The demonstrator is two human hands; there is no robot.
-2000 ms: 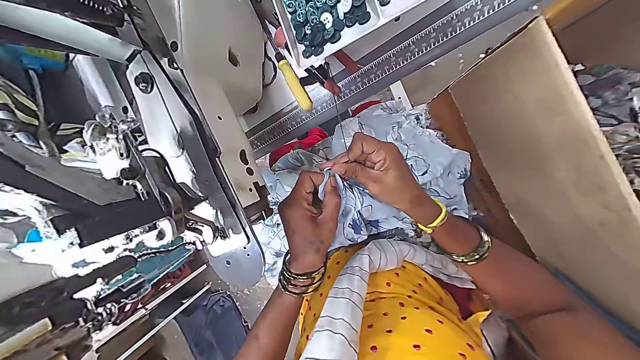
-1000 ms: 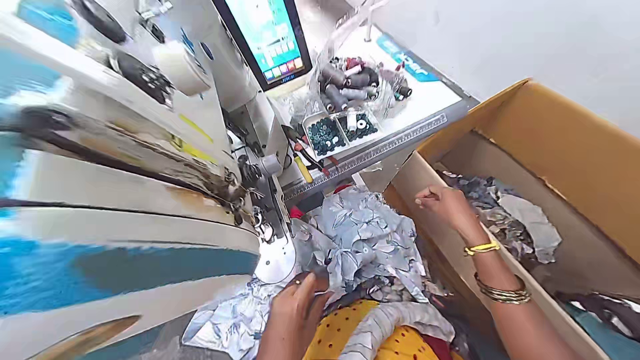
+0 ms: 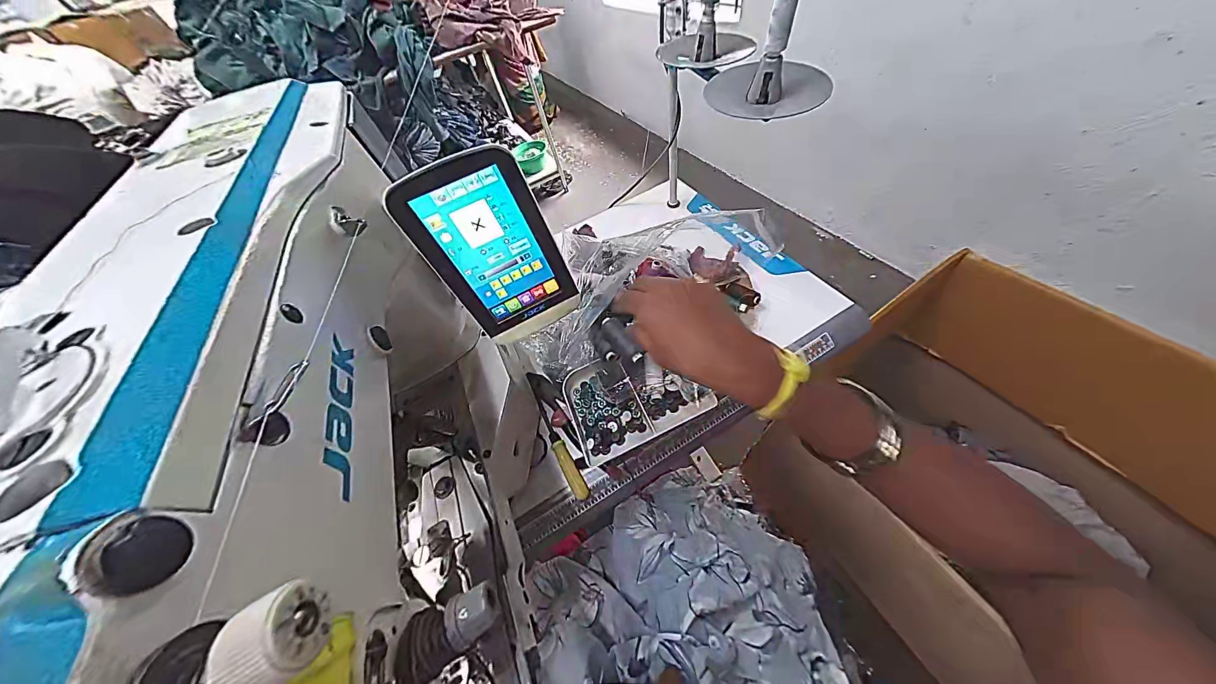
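My right hand reaches over the machine table, its fingers bent down at a clear plastic bag of thread spools; whether they grip anything is hidden. Just in front of that hand lies a divided white tray of dark buttons. A yellow-handled tool rests left of the tray. Light blue printed fabric is heaped below the table edge. My left hand is out of view.
A Jack sewing machine fills the left, with a lit touch panel beside the bag. A large cardboard box holding cloth stands at the right. A thread stand rises behind the table. A measuring scale runs along the table's front edge.
Both hands were together at the light blue fabric, then apart. My right hand has since moved to the bag of spools, and my left hand has gone out of view. The view has swung up.
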